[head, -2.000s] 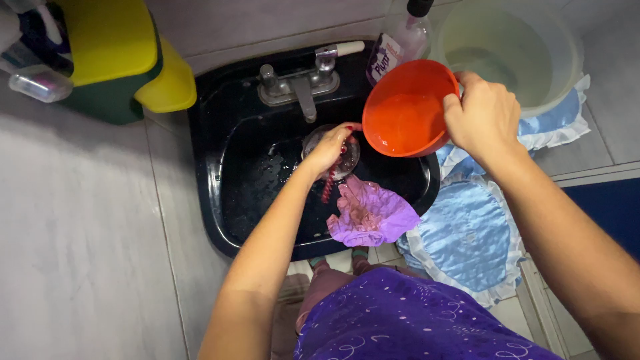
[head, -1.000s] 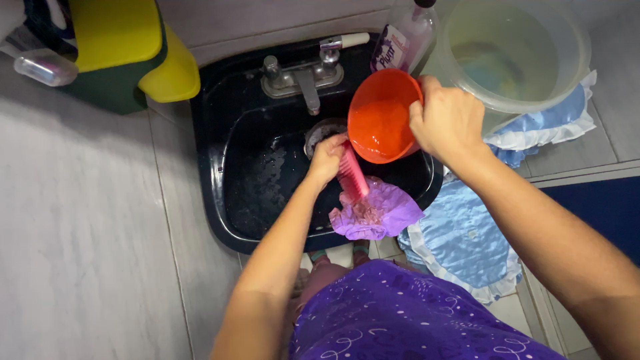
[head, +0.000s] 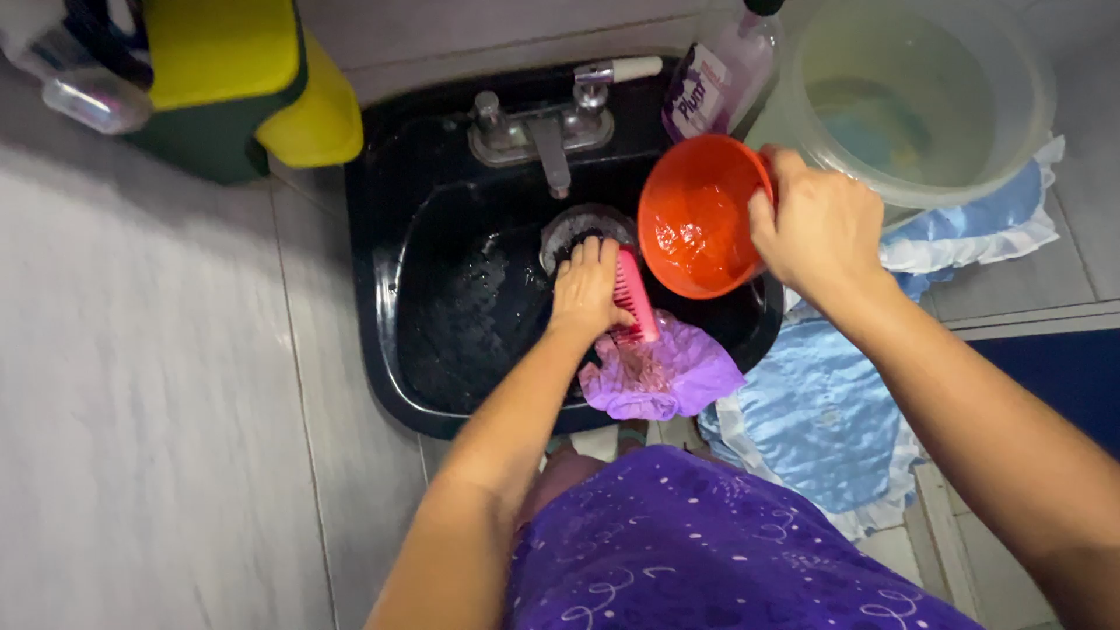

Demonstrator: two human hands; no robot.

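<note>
My left hand (head: 591, 290) grips a pink comb-like brush (head: 637, 297) over the black washbasin (head: 376, 315), its thumb on the near side of the teeth. Beyond those fingers lies a round metal drain piece (head: 569, 229), partly hidden by them. A wet, crumpled purple plastic bag (head: 709, 363) with brownish matter on it rests at the near rim, touching the brush's lower end. My right hand (head: 818, 223) holds an orange plastic bowl (head: 700, 219) by its right edge, tilted above the basin's right side, with some clear water in it. A metal faucet (head: 551, 153) stands at the back.
Behind the right hand stands a large translucent tub (head: 1024, 114) of water, beside a bottle of purple liquid (head: 726, 70). A green and yellow bin (head: 223, 52) is at the upper left. Blue satin cloth (head: 822, 402) with white ruffles lies at the right, below the forearm.
Two seconds ago the left hand was at the drain piece with the brush seen edge-on; the brush has since turned broad side up. The bowl is now more level and farther from the purple bag.
</note>
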